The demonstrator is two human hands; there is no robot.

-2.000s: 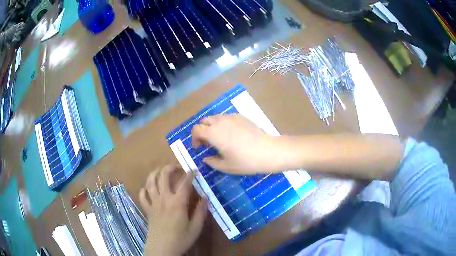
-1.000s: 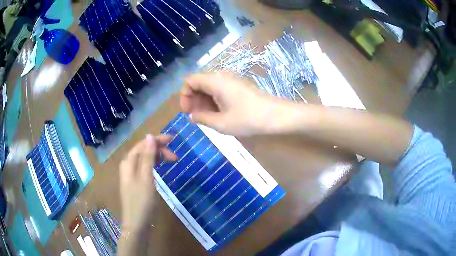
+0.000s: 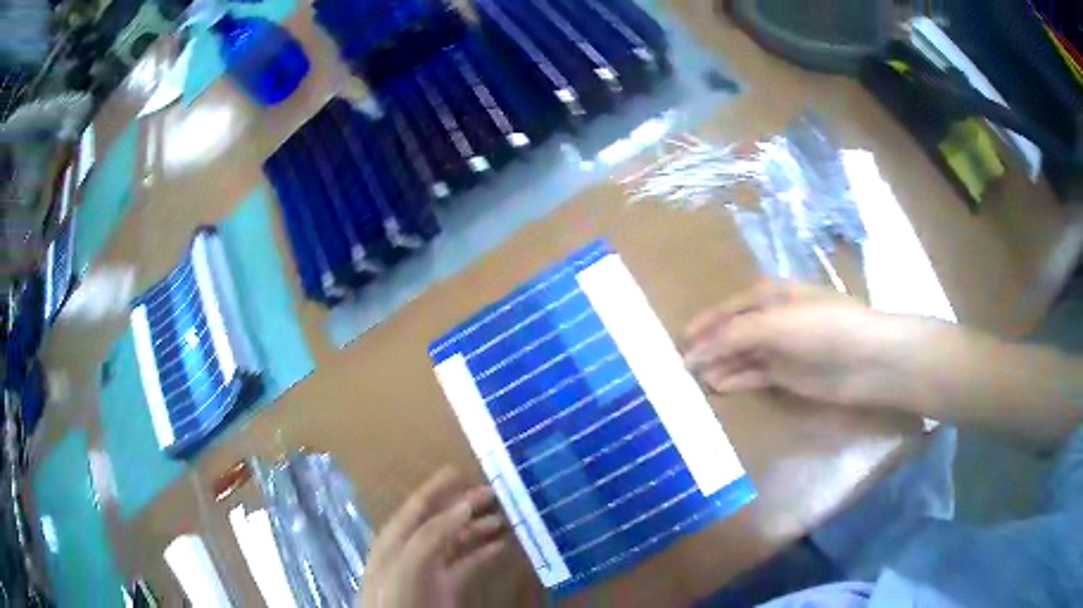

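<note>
A small blue solar panel (image 3: 582, 416) lies flat in front of me, with thin silver lines across it. A white strip (image 3: 665, 374) lies along its right side and a narrower white strip (image 3: 505, 475) along its left side. A thin line shows on the left strip's lower part. My left hand (image 3: 439, 546) is at the panel's lower left edge, fingers curled. My right hand (image 3: 796, 350) is just right of the panel, fingertips close together near the right strip. Blur hides whether either hand holds anything.
Dark blue cell string stacks (image 3: 350, 196) lie on a pale sheet behind the panel. A finished panel stack (image 3: 190, 344) lies on a teal mat at left. Long ribbons (image 3: 315, 523) lie near left, short tangled ribbons (image 3: 796, 196) at far right beside white paper (image 3: 891, 244).
The view has shifted. My right hand has moved from over the panel's far end to its right side. My left hand has moved down along the left edge, uncovering the far left corner.
</note>
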